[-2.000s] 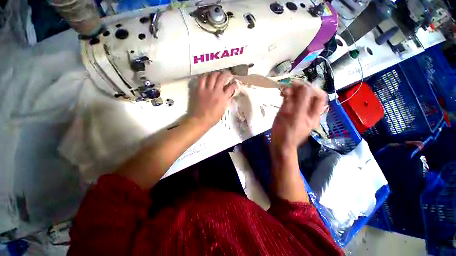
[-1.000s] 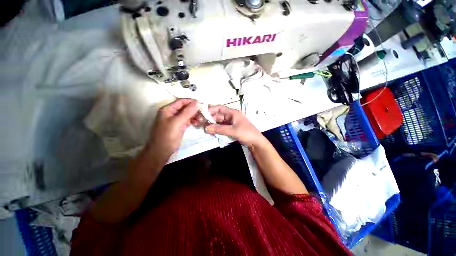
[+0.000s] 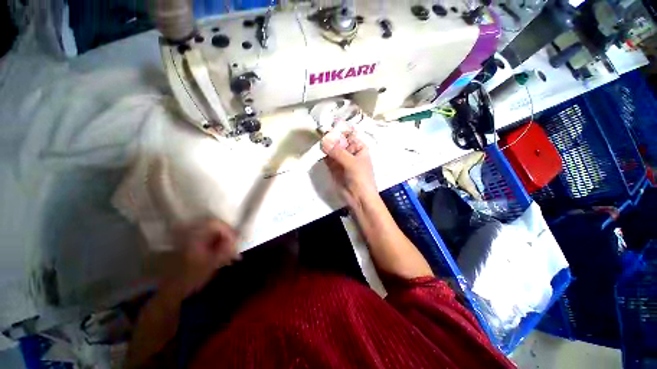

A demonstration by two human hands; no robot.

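Observation:
The cream HIKARI sewing machine (image 3: 281, 61) stands across the table. Large off-white cloth (image 3: 137, 137) lies left of and below its needle end. A small white cloth bundle (image 3: 333, 114) lies under the machine arm. My right hand (image 3: 347, 155) has its fingers pinched together at the bundle's lower edge. My left hand (image 3: 209, 246) is strongly blurred near the table's front edge; its fingers and any hold cannot be made out. A blurred pale band (image 3: 268, 189) runs from near my left hand up towards the machine.
Green-handled snips (image 3: 416, 115) and a dark coiled cable (image 3: 470, 119) lie right on the table. A blue crate (image 3: 438, 229) with white and dark cloth stands below the table's right side. A red box (image 3: 532, 155) and more blue crates are farther right.
My hands have parted: the left moved down and left to the table edge, the right moved up to the white bundle. The view has shifted slightly.

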